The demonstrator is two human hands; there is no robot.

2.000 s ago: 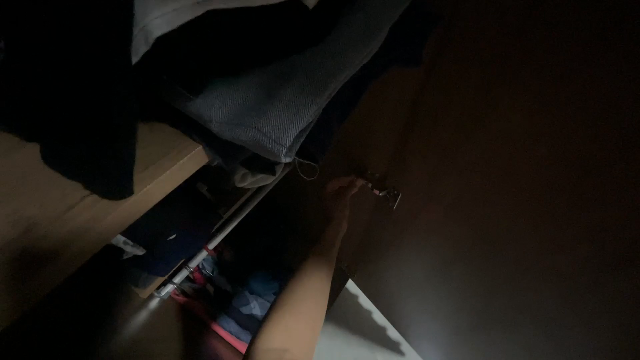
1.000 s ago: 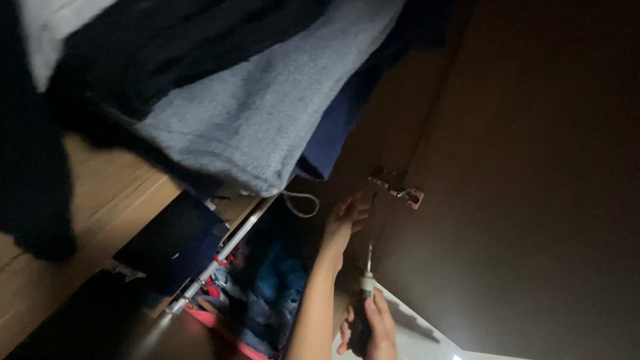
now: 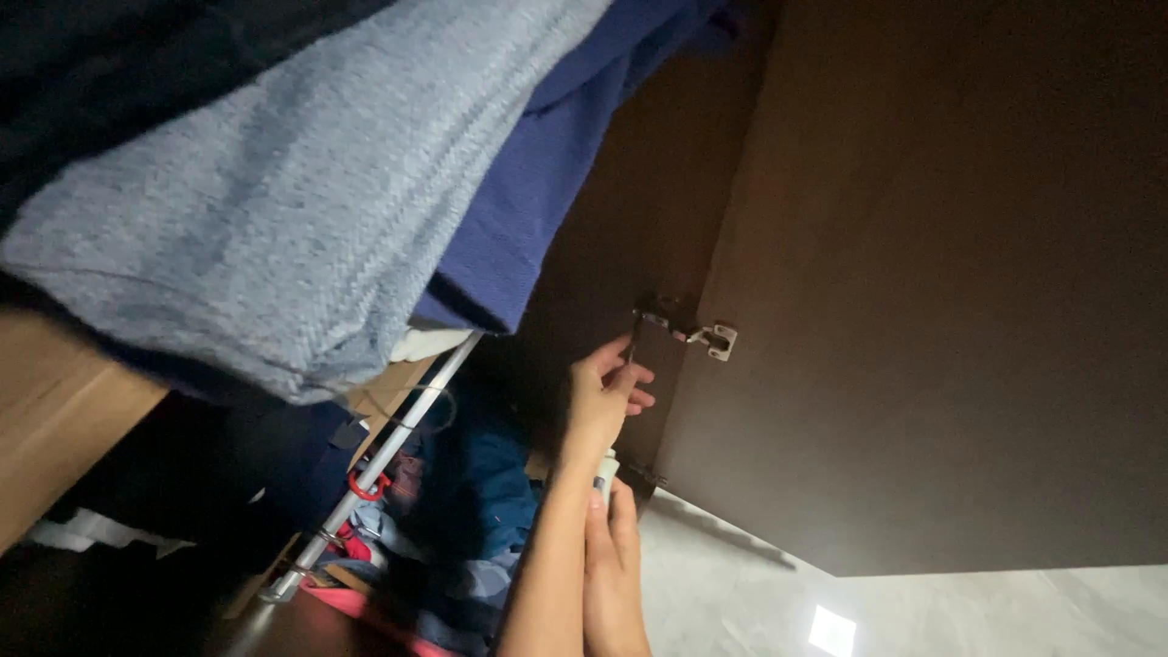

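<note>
A metal cabinet hinge [image 3: 716, 339] joins the dark wooden door [image 3: 912, 301] to the cabinet's side wall. Just below the hinge's arm, my left hand [image 3: 607, 388] has its fingers around the thin shaft of a screwdriver [image 3: 633, 339], whose tip reaches the hinge arm at the wall. Lower down, my right hand [image 3: 613, 547] grips the screwdriver's pale handle [image 3: 606, 470], partly hidden behind my left forearm. A second hinge [image 3: 650, 474] shows dimly further down the same door edge.
Grey fabric [image 3: 228, 201] and blue fabric [image 3: 520, 201] hang over a wooden shelf [image 3: 64, 411] at the left. Below runs a metal clothes rail [image 3: 401, 438] with a red hanger hook [image 3: 368, 485] and several garments. A pale floor [image 3: 730, 584] shows beneath the door.
My right hand, not seen two seconds ago, has come in with the screwdriver. My left hand has gone from beside the shaft to around it. The scene is brighter and the view has shifted.
</note>
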